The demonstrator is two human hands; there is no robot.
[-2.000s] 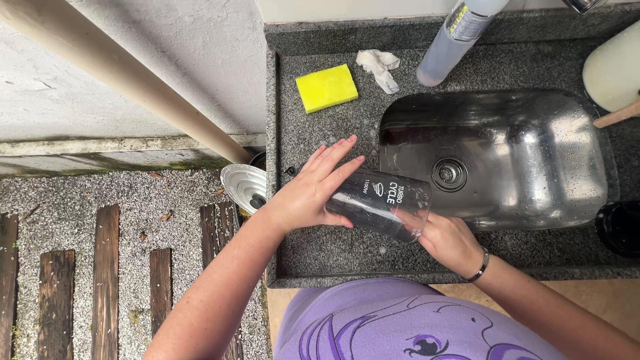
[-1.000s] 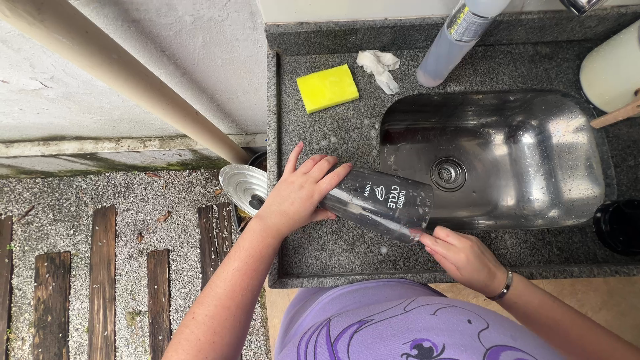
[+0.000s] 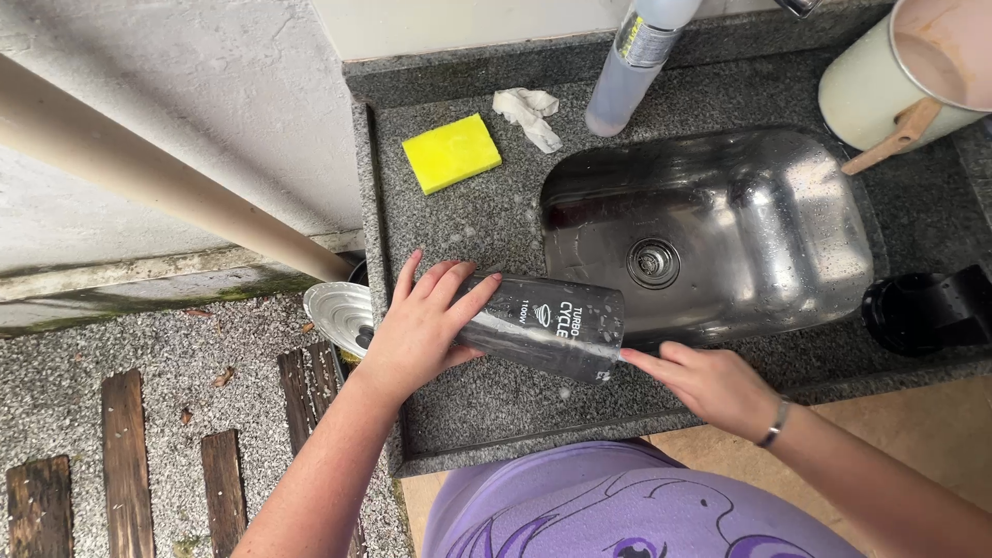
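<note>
A dark translucent plastic canister, likely a vacuum cleaner's dust container, lies on its side over the granite counter, wet with suds. My left hand grips its left end, fingers spread over the top. At its right end, my right hand holds something thin and pale, mostly hidden by the fingers, with its tip at the canister's lower rim. A yellow sponge and a crumpled white cloth or paper lie behind the canister. The steel sink is to its right.
A clear plastic bottle stands behind the sink. At the back right are a cream pot and a wooden handle. A black plastic part sits right of the sink. A metal lid is beyond the counter's left edge.
My right hand has drawn back from inside or behind the canister's right end to its lower rim. My left hand has shifted toward the canister's left end.
</note>
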